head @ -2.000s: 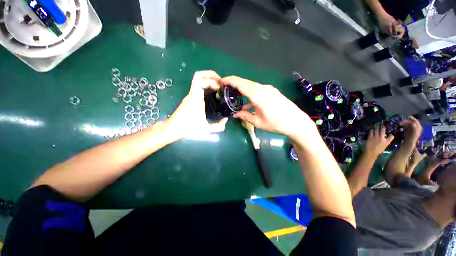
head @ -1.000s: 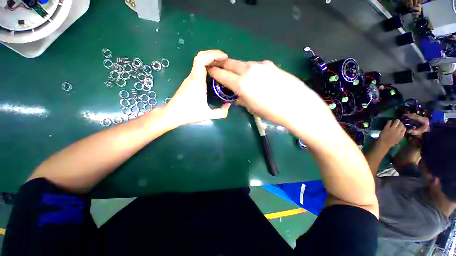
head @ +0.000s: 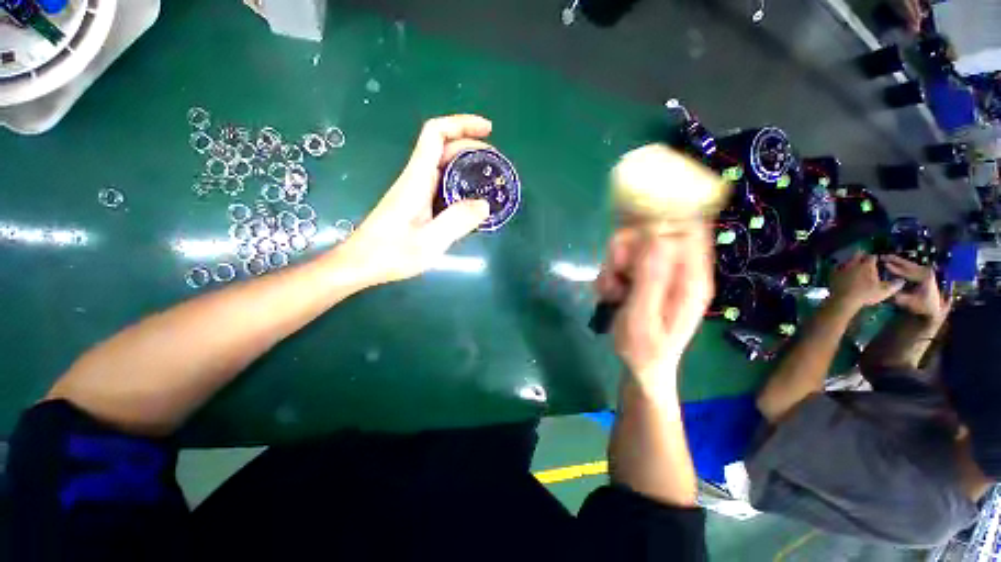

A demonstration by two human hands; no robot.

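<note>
My left hand holds a black motor housing near the middle of the bench, its round end face with a silvery rim turned up towards me. The thumb lies on the lower edge of the face and the fingers go round the far side. My right hand grips a mallet, raised right of the housing and apart from it. The mallet's pale yellowish head is blurred. The hand hides most of its handle; a dark end shows at the left of the hand.
Loose silver wave washers lie on the green mat left of my hands. A heap of motors with red wires is at the right. A co-worker's hands are beyond it. A white round fixture is upper left, a white post at the top.
My right hand has left the housing, moved right and taken up the mallet that lay on the mat. The housing's face is now uncovered in my left hand. The view has shifted slightly.
</note>
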